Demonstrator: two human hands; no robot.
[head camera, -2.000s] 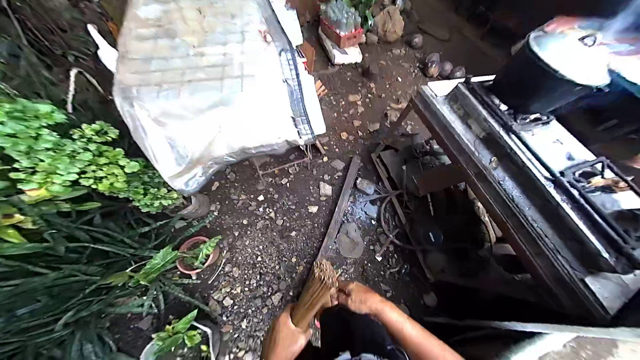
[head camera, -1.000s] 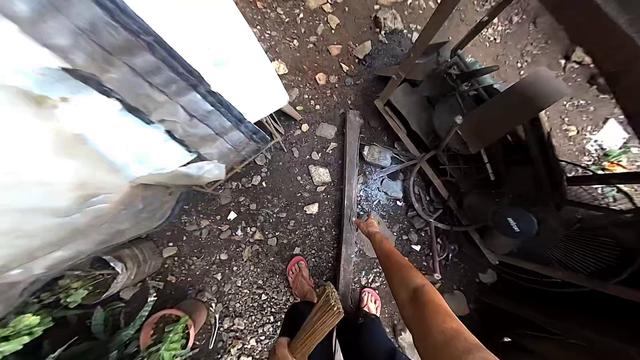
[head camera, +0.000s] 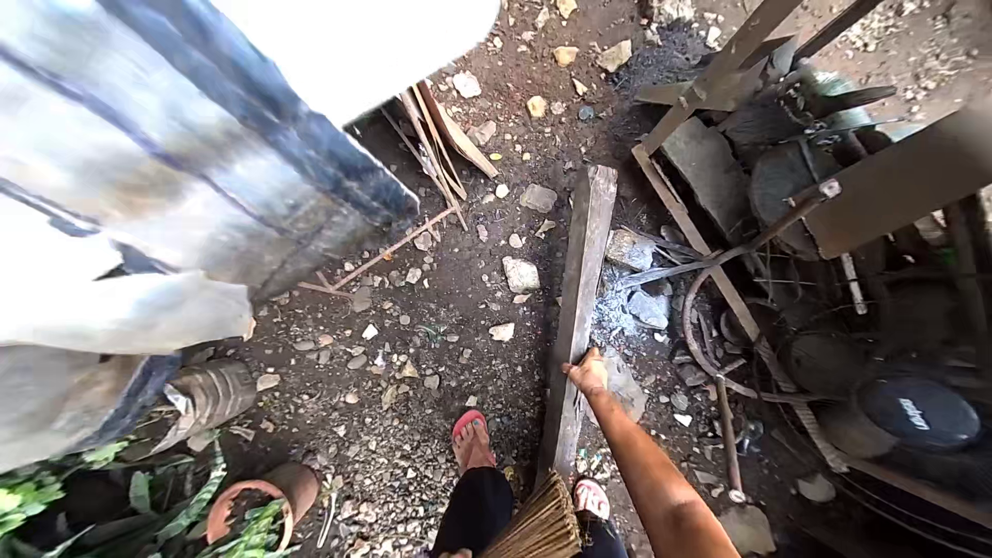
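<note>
My right hand (head camera: 587, 373) reaches down to a long wooden beam (head camera: 583, 271) that lies between my feet and the ash, its fingers on the beam's right edge. A bundle of thin dry sticks, like a stick broom (head camera: 542, 523), shows at the bottom edge in front of my legs. Only a bit of my left hand (head camera: 456, 553) shows beside the bundle's lower left; most of it is out of frame. Grey ash (head camera: 614, 306) and stones lie right of the beam.
A metal frame (head camera: 744, 310) with a curved pipe and dark clutter stands at right. A plastic-covered structure (head camera: 232, 155) fills the upper left, with wood strips (head camera: 438, 147) beside it. A clay pot (head camera: 252, 504) and plants are at lower left. Stones (head camera: 521, 274) dot the ground.
Two seconds ago both hands were at the stick bundle; my right hand has since left it and reached down to the beam. The view has tilted down toward my feet.
</note>
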